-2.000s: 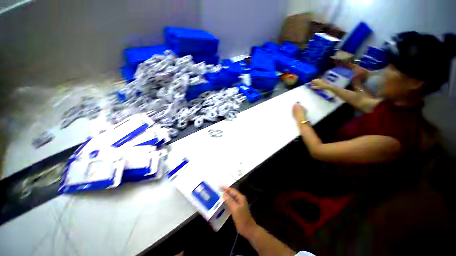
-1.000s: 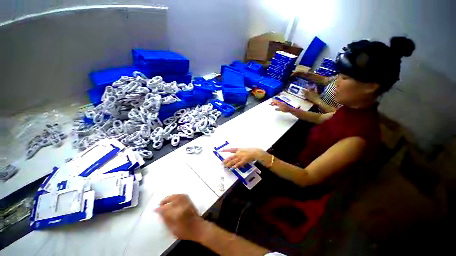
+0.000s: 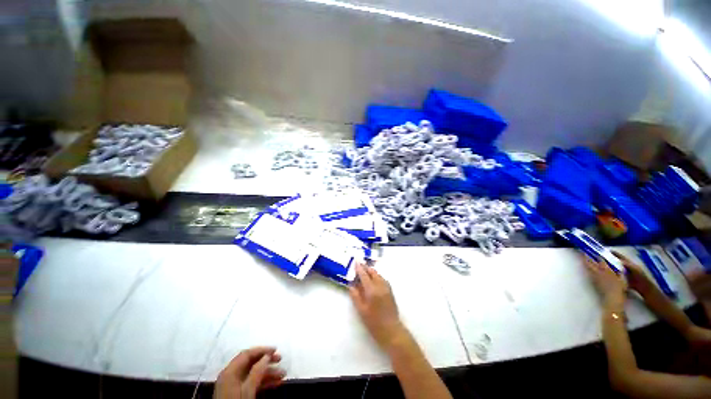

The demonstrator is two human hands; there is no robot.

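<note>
Several flat white and blue window boxes (image 3: 284,243) lie loosely piled at the middle of the white tabletop (image 3: 179,312). My right hand (image 3: 375,299) reaches to the pile's lower right corner, its fingertips at the edge of a box (image 3: 340,254). Whether the fingers grip that box I cannot tell. My left hand (image 3: 251,372) is low at the table's front edge, fingers loosely curled and apart, with nothing seen in it. It is partly cut off by the bottom of the picture.
A heap of white cables (image 3: 405,175) and stacked blue trays (image 3: 466,117) stand behind. A brown carton (image 3: 173,160) of white pieces and another cable pile (image 3: 66,204) are at left. A single coil (image 3: 457,263) lies right. A neighbour's hands (image 3: 612,282) hold a box at right.
The view has swung left. My right hand, empty a second ago, has moved to the box pile. My left hand has come into view. The neighbour's box is now farther back.
</note>
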